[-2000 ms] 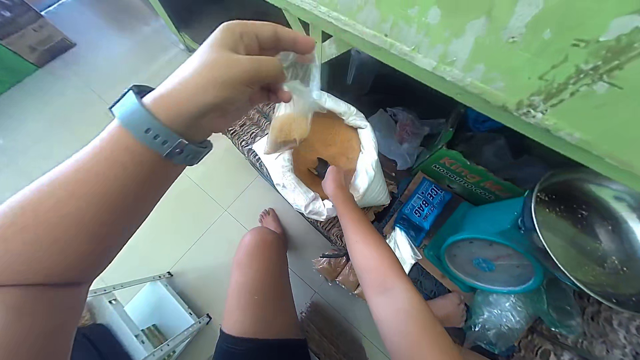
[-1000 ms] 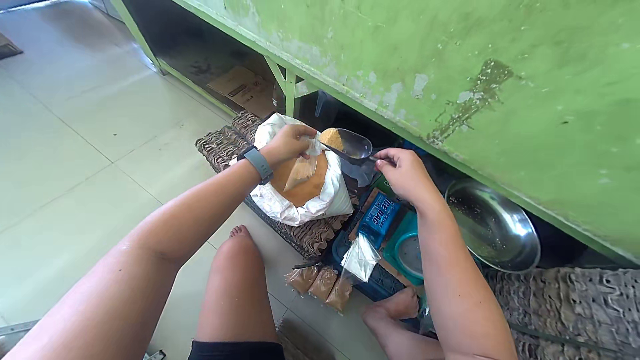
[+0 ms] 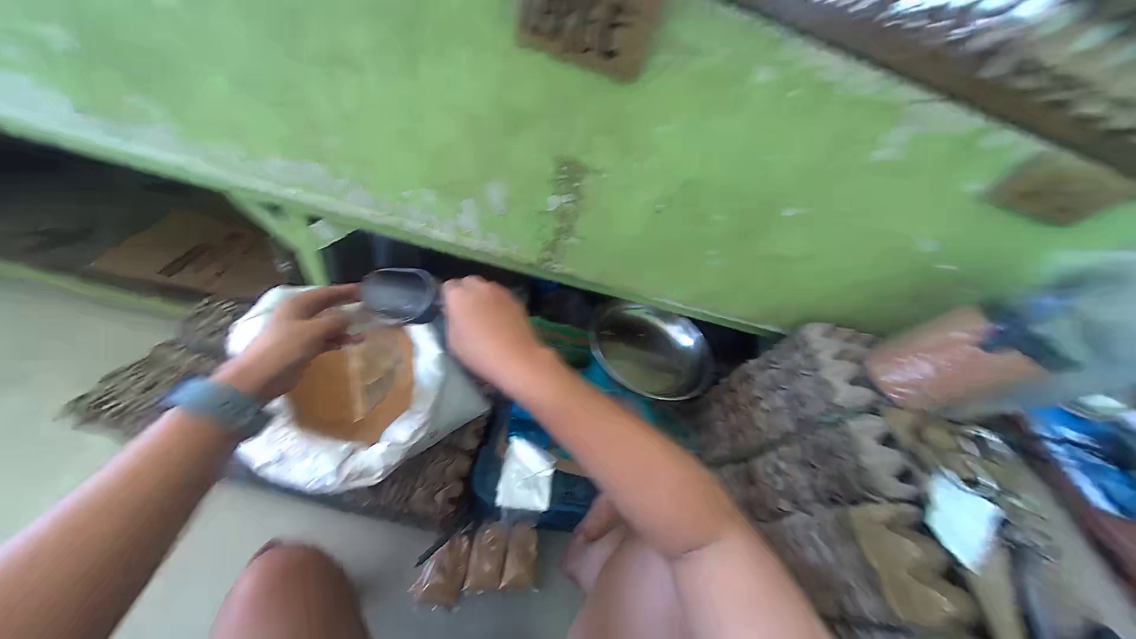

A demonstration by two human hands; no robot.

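Note:
My left hand [image 3: 306, 342], with a watch on its wrist, pinches the mouth of a clear plastic bag [image 3: 377, 377] over an open white sack [image 3: 311, 466] of orange-brown granules [image 3: 328, 399]. The bag hangs down and has some granules in it. My right hand [image 3: 488, 324] grips the handle of a metal scoop [image 3: 399, 295], tipped at the bag's mouth. Blur hides whether granules remain in the scoop. Several filled small bags [image 3: 486, 557] lie on the floor in front, beside a white packet [image 3: 524, 477].
A round metal pan [image 3: 652, 351] rests on a teal scale right of my right hand. Behind stands a green panel [image 3: 710, 204] with a cardboard box [image 3: 195, 253] under it. Stacked egg trays [image 3: 799, 444] are on the right, with a large filled plastic bag [image 3: 958, 355] at the far right.
Two seconds ago my right hand was down in the sack; a second ago it held the loaded scoop above it. Now the scoop is tipped at the bag. The view has swung right.

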